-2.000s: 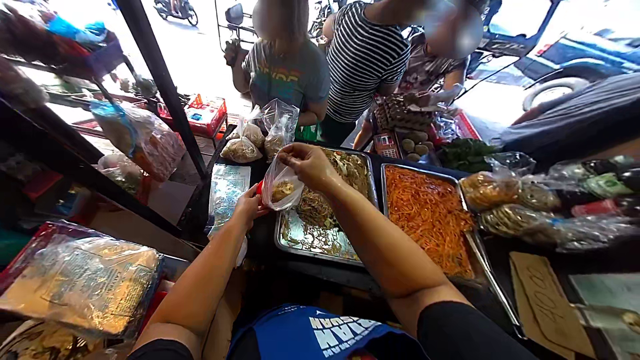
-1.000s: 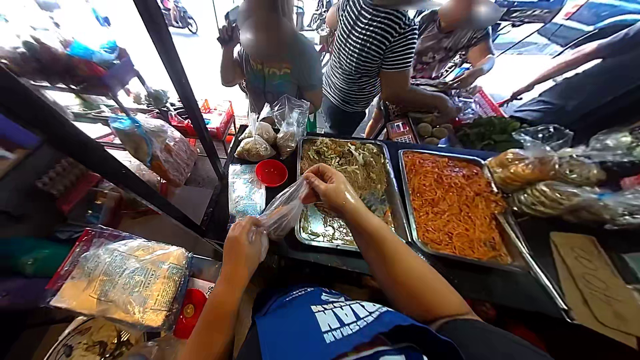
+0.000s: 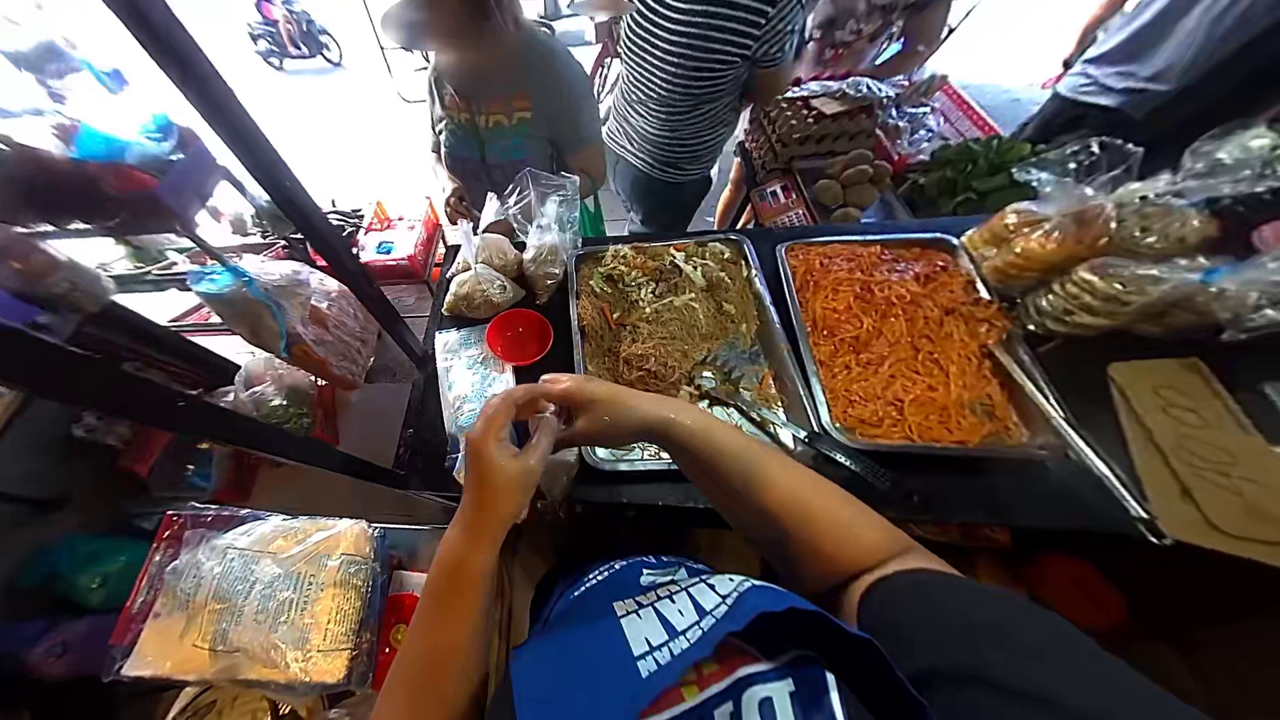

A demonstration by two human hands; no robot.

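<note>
My left hand (image 3: 500,450) and my right hand (image 3: 600,410) meet over the counter's near edge, both closed on the top of a clear plastic bag (image 3: 558,474) that hangs below them, partly hidden by the fingers. Just beyond them a red plastic bowl (image 3: 519,337) sits at the corner of a pack of plastic bags (image 3: 468,375). To the right lies a metal tray of noodles with cabbage (image 3: 665,310), with black-handled tongs (image 3: 800,430) across its near corner. Beside it is a tray of orange noodles (image 3: 895,340) with metal tongs (image 3: 1075,440).
Filled plastic bags (image 3: 485,290) stand at the counter's far left corner. Bagged noodles (image 3: 1110,270) and a cardboard sign (image 3: 1195,450) are at the right. A dark metal post (image 3: 270,180) slants at the left. A wrapped yellow pack (image 3: 265,600) lies lower left. Several people stand across the counter.
The red bowl was in my left hand two seconds ago; it now rests on the counter. My hands have come together at the bag's top, where they were apart with the bag stretched between them.
</note>
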